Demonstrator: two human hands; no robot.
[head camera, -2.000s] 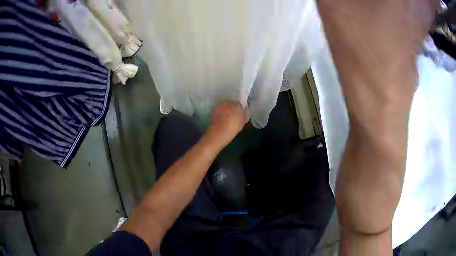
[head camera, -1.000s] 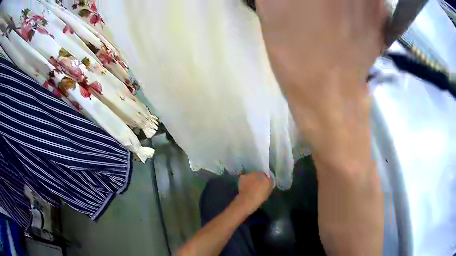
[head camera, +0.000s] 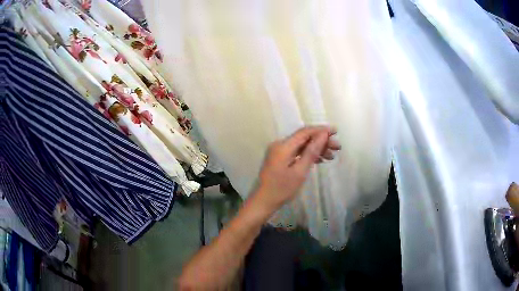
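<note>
The long sheer white-cream garment (head camera: 227, 85) hangs in front of me, with a scalloped lower edge. My left hand (head camera: 300, 162) is in front of its lower middle, above the hem, with fingers loosely curled and apart; no cloth is seen bunched in them. The dark shiny steam iron (head camera: 502, 244) is cut off by the right edge, at the white board cover. A tan shape above it, also cut off, may be its handle or part of my right hand; I cannot tell which.
Floral garments (head camera: 122, 94) and navy striped garments (head camera: 85, 142) hang at the left. The white-covered pressing board (head camera: 427, 187) runs down the right side, with a rounded white padded arm (head camera: 472, 51) at upper right. Grey-green floor (head camera: 153, 256) shows below.
My left hand has left the hem and risen in front of the cloth. My right forearm has gone from the centre right. The iron now shows at the lower right edge.
</note>
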